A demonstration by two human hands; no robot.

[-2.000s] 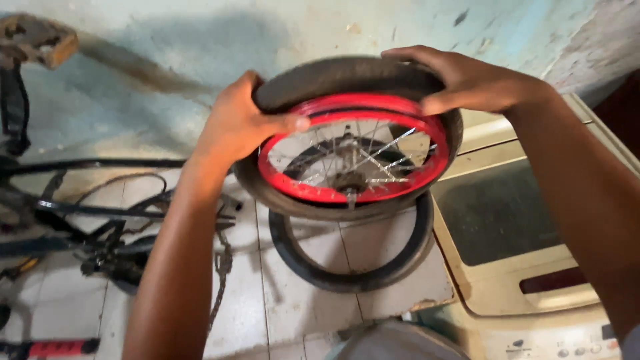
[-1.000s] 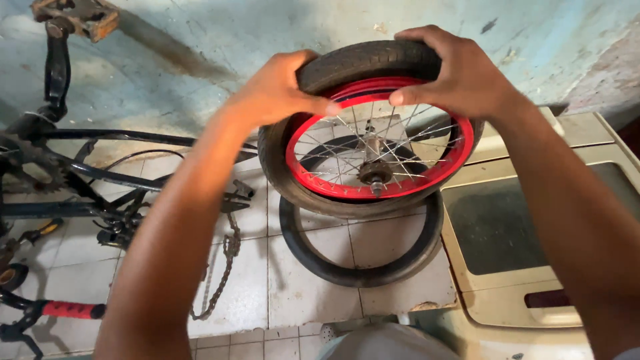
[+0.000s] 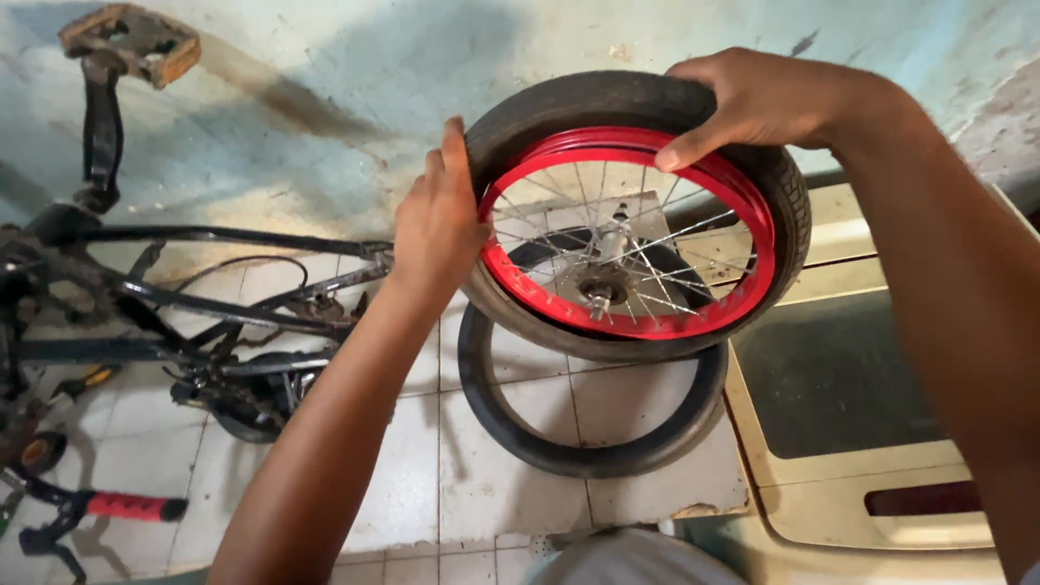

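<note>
A small bicycle wheel with a red rim (image 3: 621,329), wire spokes and a metal hub is held up, tilted, with a black tire (image 3: 589,97) around it. The rim shows apart from the tire along the upper edge. My left hand (image 3: 443,215) grips tire and rim at the left side. At the upper right, my right hand (image 3: 739,101) holds the tire, its thumb on the red rim. Below the wheel, a second black ring, a tire or inner tube (image 3: 589,461), lies flat on the white tiles.
A black bicycle frame (image 3: 227,305) lies at the left, with a worn pedal (image 3: 134,41) and a red handlebar grip (image 3: 130,506). A beige appliance with a dark window (image 3: 837,382) stands at the right. A painted wall (image 3: 390,49) rises behind the tiled ledge (image 3: 496,496).
My left hand has moved from the top of the tire down to its left side. My right hand stays on the upper right part of the tire.
</note>
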